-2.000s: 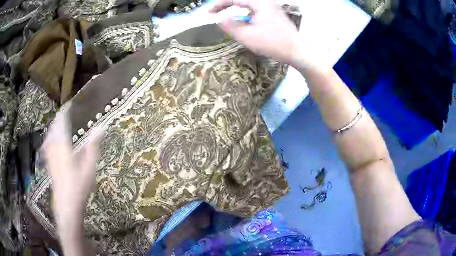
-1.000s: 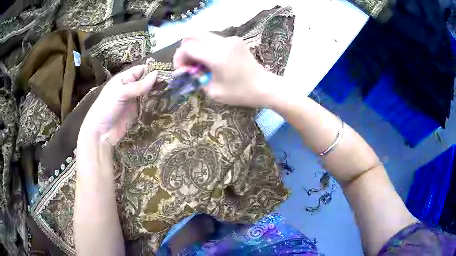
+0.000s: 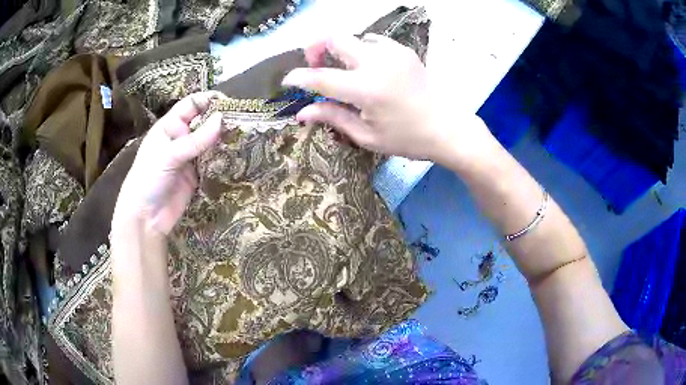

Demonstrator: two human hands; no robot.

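A brown-gold paisley jacket (image 3: 293, 233) lies in front of me, over the white table and towards my lap. My left hand (image 3: 169, 162) pinches its braid-trimmed neckline edge between thumb and fingers. My right hand (image 3: 368, 98) is at the same edge, just to the right, with fingers spread. The dark thread snips (image 3: 295, 99) show under its fingers against the braid trim (image 3: 248, 107); their handle is mostly hidden. Pale button loops (image 3: 89, 267) run along the front edge at the lower left. The dark facing (image 3: 94, 214) lies beside my left wrist.
A garment pile (image 3: 113, 26) with brown lining (image 3: 71, 113) and a small white label (image 3: 106, 96) lies left and far. The white table (image 3: 481, 45) shows behind. Thread clumps (image 3: 481, 282) lie on the pale floor. Dark and blue cloth (image 3: 587, 113) is at the right.
My left hand came from the lower left edge to the neckline and now stays there. My right hand came down from the far side, then moved slightly right along the edge as its fingers opened.
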